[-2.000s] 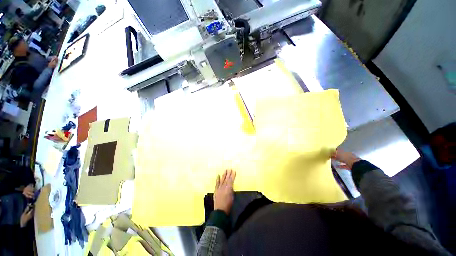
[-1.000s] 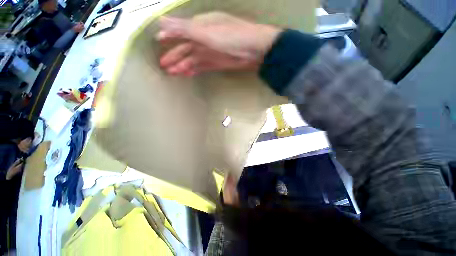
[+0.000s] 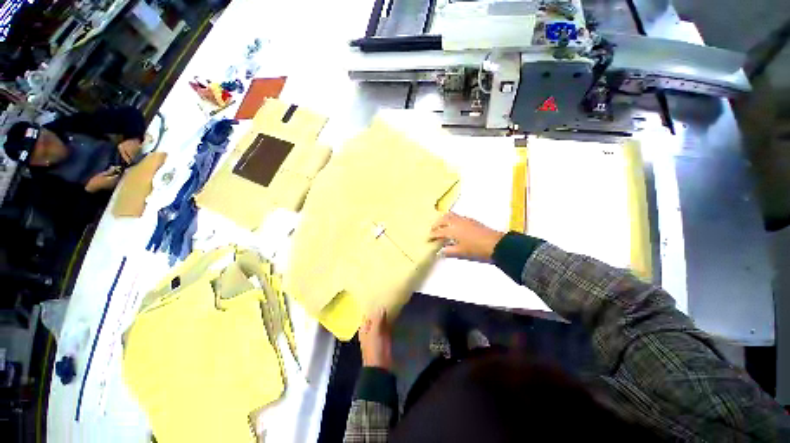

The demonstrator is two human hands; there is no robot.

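A garment panel (image 3: pixel 355 208), tan side up with yellow edges showing, lies across the table edge left of the machine. It has a thin seam line and a tiny pale patch near its middle. My right hand (image 3: pixel 463 237) holds its right edge. My left hand (image 3: pixel 375 339) holds its near edge, with the fingertips partly hidden. The white template plate (image 3: pixel 576 203), with a yellow strip at its right, lies below the dark grey machine head (image 3: pixel 552 93). The brass-coloured bar (image 3: pixel 519 186) runs down from the needle area.
Stacked yellow and tan panels (image 3: pixel 203 363) lie at the near left. A tan panel with a dark brown pocket piece (image 3: pixel 263 160), navy pieces (image 3: pixel 192 190) and a rust-brown swatch (image 3: pixel 260 96) lie farther back. A person (image 3: pixel 78 160) sits across the table.
The panel has moved left off the template and turned from its yellow side to its tan side. My right hand has come down from above to its right edge. The view has shifted.
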